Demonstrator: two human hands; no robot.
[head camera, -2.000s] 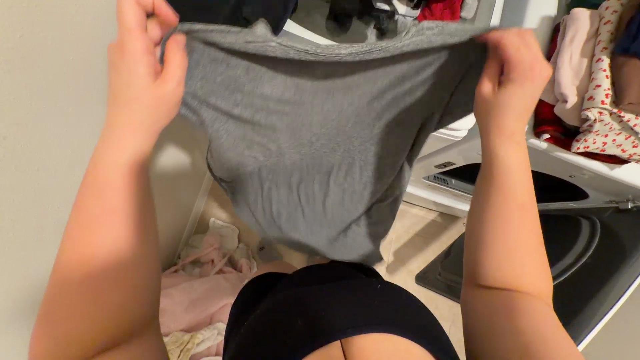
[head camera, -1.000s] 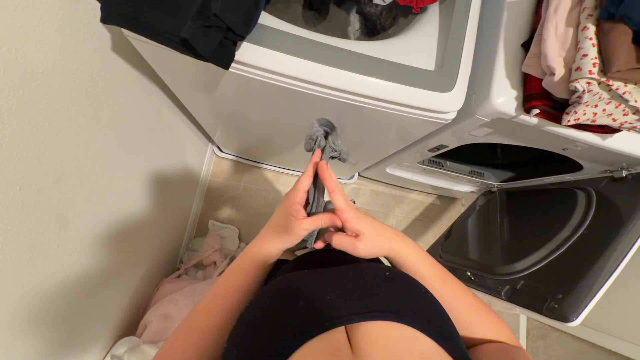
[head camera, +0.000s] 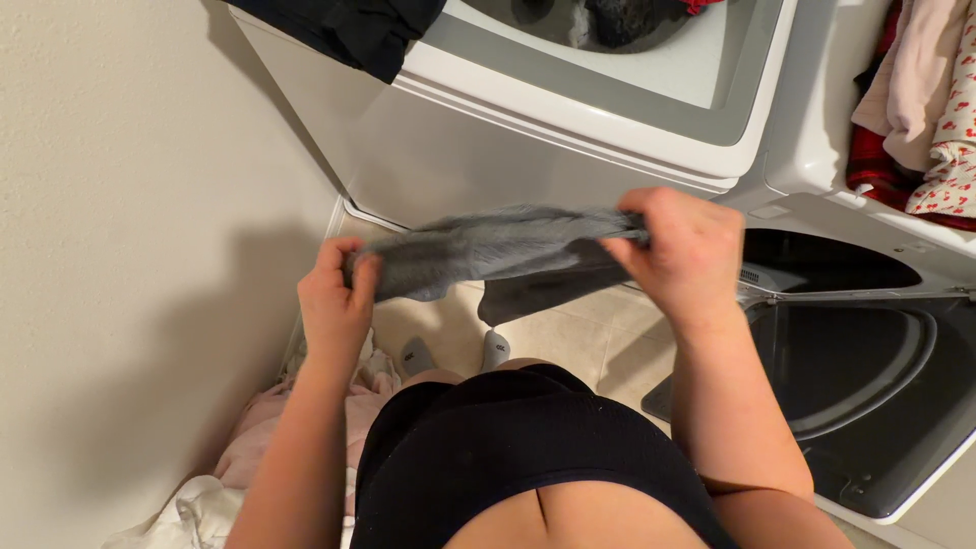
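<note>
A grey cloth garment (head camera: 496, 244) is stretched sideways between my two hands, folded lengthwise, with one part hanging lower near its right end. My left hand (head camera: 339, 293) grips its left end between thumb and fingers. My right hand (head camera: 679, 252) is closed around the other end, higher up. The garment hangs in front of a white top-loading washing machine (head camera: 488, 152), whose lid is open and whose drum holds dark and red clothes (head camera: 625, 23).
A black garment (head camera: 351, 30) drapes over the washer's left corner. At right, the dryer door (head camera: 854, 396) hangs open below folded clothes (head camera: 915, 91) on the dryer. Pink and white laundry (head camera: 267, 442) lies on the floor by the left wall (head camera: 114, 229).
The grey garment was first spread wide between my raised hands, then bunched between them close to my body. Now my hands are apart again, holding it as a long strip.
</note>
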